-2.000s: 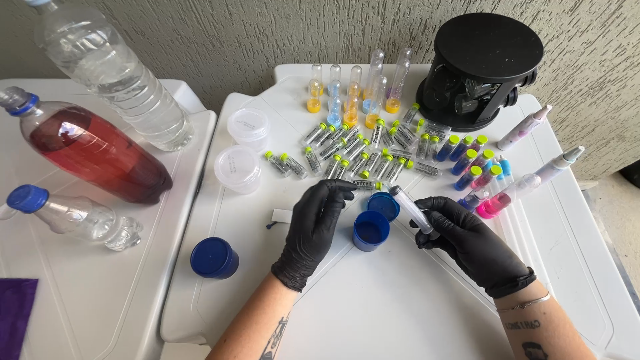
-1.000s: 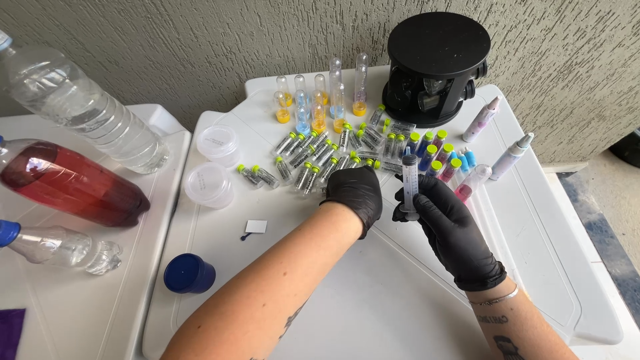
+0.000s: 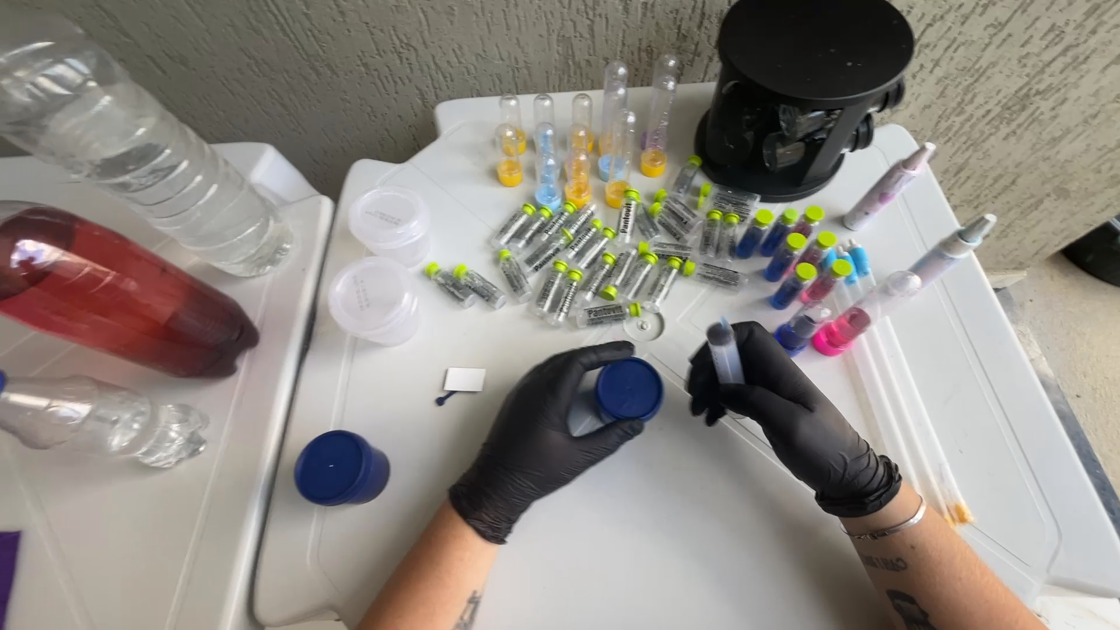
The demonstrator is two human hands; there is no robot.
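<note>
My left hand (image 3: 551, 420), in a black glove, has its fingers around a blue-lidded jar (image 3: 629, 389) near the middle of the white table. In my gloved right hand (image 3: 779, 398) is a plastic syringe (image 3: 725, 352), held upright just right of that jar. Small clear vials with green caps (image 3: 604, 262), some bearing print, lie scattered beyond my hands. A second blue jar (image 3: 341, 468) stands to the left of my left hand. Right of the vials stand green-capped tubes of blue and pink liquid (image 3: 792, 258).
Bottles of clear liquid (image 3: 166, 157) and red liquid (image 3: 114, 289) lie at the left. Two lidded clear tubs (image 3: 374, 297), domed tubes with coloured caps (image 3: 577, 166) and a black round stand (image 3: 805, 105) are farther back. A white tag (image 3: 465, 379) lies near my left hand.
Two seconds ago the blue jar near my hands stood uncapped; now its top is covered by a blue lid. My left hand has come back from the vials to this jar.
</note>
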